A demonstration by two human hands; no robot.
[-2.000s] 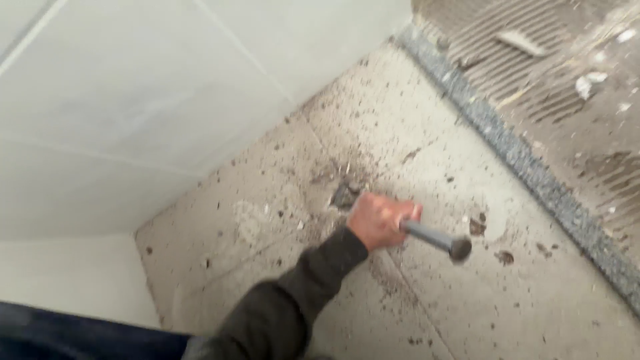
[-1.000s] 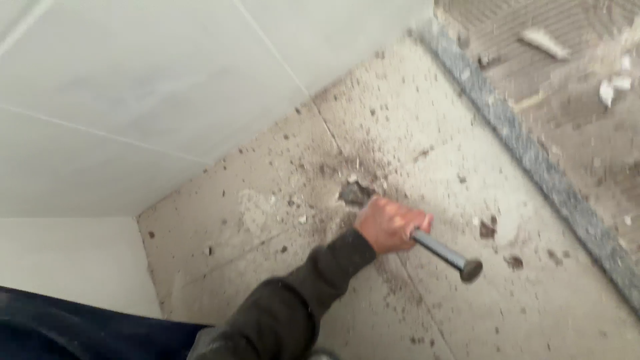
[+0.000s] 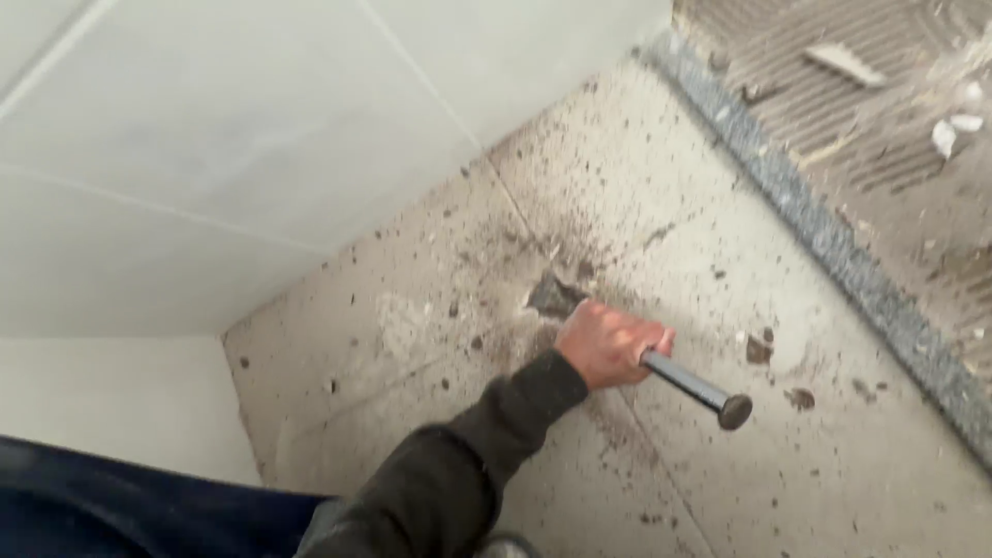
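My left hand (image 3: 612, 345), in a dark sleeve, is closed around a round steel chisel (image 3: 686, 380). The chisel's flared striking head points down and to the right in the view, and its tip is hidden behind my fist. Just beyond my knuckles lies a jagged, dark hole (image 3: 554, 296) broken in a light floor tile (image 3: 403, 325). Whether the tip touches the hole's edge cannot be seen. Dark crumbs and dust surround the hole. My right hand is outside the view.
Light wall tiles (image 3: 232, 139) meet the floor at the upper left. A grey speckled stone strip (image 3: 821, 248) crosses the right side; beyond it lies ridged adhesive (image 3: 876, 132) with white fragments (image 3: 944, 138). Dark blue cloth (image 3: 139, 504) shows at the lower left.
Since the oldest frame, the view has shifted slightly. My left hand keeps its grip on the chisel beside the hole.
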